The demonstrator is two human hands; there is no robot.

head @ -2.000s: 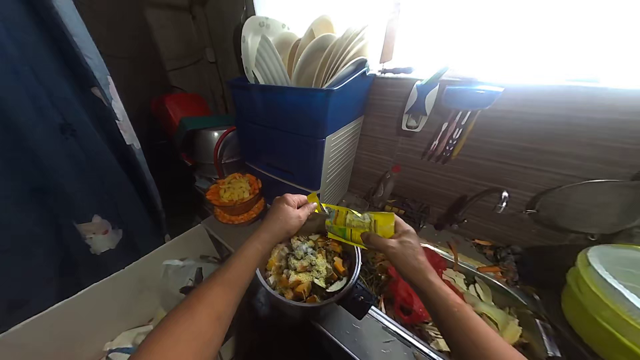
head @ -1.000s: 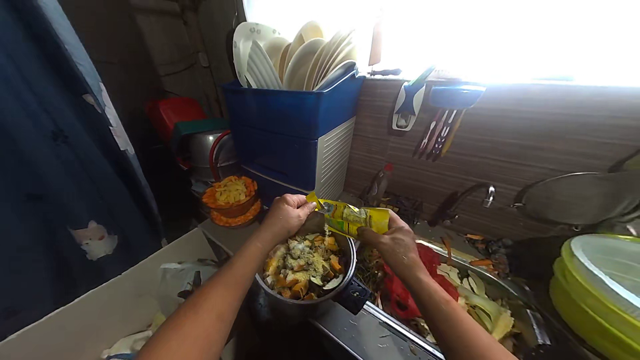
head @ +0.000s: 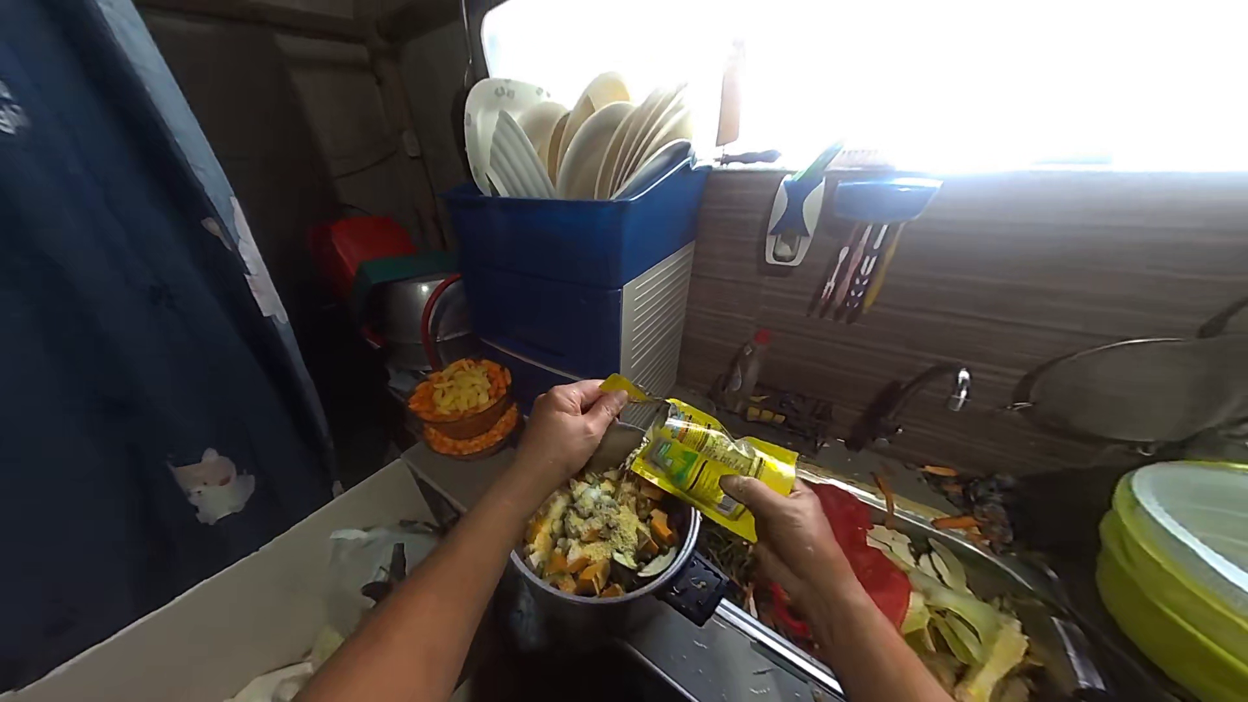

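My right hand [head: 785,517] holds a yellow seasoning packet [head: 717,463] by its lower end, tilted with its torn mouth toward a metal pot [head: 684,546]. My left hand [head: 570,424] pinches the packet's torn corner flap [head: 622,386] above the pot's back left rim. Inside the pot lie chopped vegetables [head: 590,575], orange and pale chunks, with yellowish powder [head: 619,528] heaped on top. The pot's black handle [head: 695,588] points toward the sink.
Vegetable peels [head: 955,609] and a red plastic item [head: 863,556] fill the sink right of the pot. Behind stand a blue dish rack [head: 575,229] with plates and a bowl of chopped food [head: 468,390]. Lime-green containers [head: 1160,585] are at the right, a faucet [head: 960,388] at the wall.
The packet has tipped from nearly level to a steeper slant, its right end now lower. More of its printed side shows. Both hands still hold it over the pot.
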